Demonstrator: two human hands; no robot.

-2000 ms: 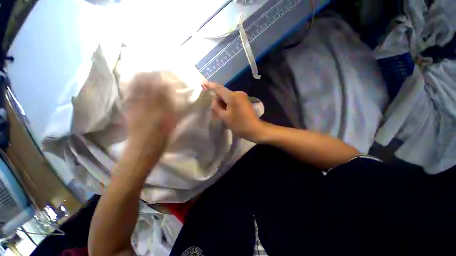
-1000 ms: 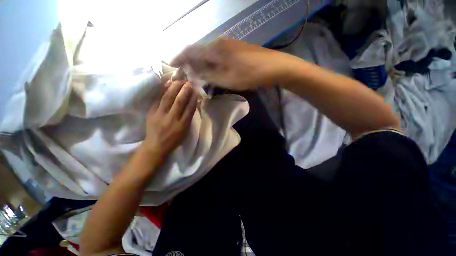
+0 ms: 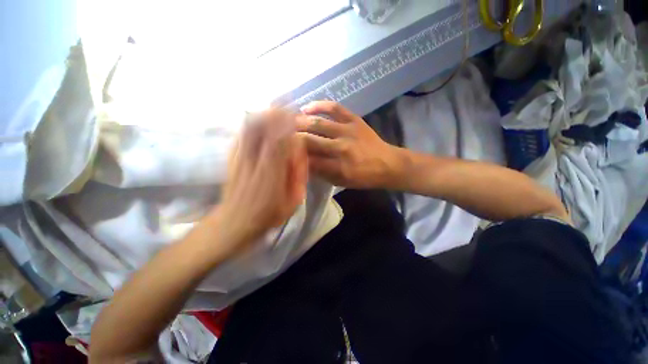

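Observation:
A pale garment piece [image 3: 170, 206] covers the left of the white table and hangs over its front edge to my lap. Its upper part is washed out by bright light. My left hand [image 3: 266, 167] is blurred and lies over the garment's right part, fingers pointing up. My right hand [image 3: 348, 146] is beside it at the table's front edge, fingers bent and meeting the left hand. The contact between the fingers is hidden, so I cannot tell whether either hand grips cloth.
A printed ruler [image 3: 398, 60] runs along the table's front edge. Yellow-handled scissors [image 3: 522, 21] lie at the upper right. Grey cloth [image 3: 447, 149] hangs below the edge. A white cloth pile [image 3: 590, 178] is at the right. More white cloth [image 3: 188, 338] with red beside it is at the lower left.
My right hand has drawn back from over the left hand and sits to its right. My left hand has moved slightly up and right. The scissors have come into view.

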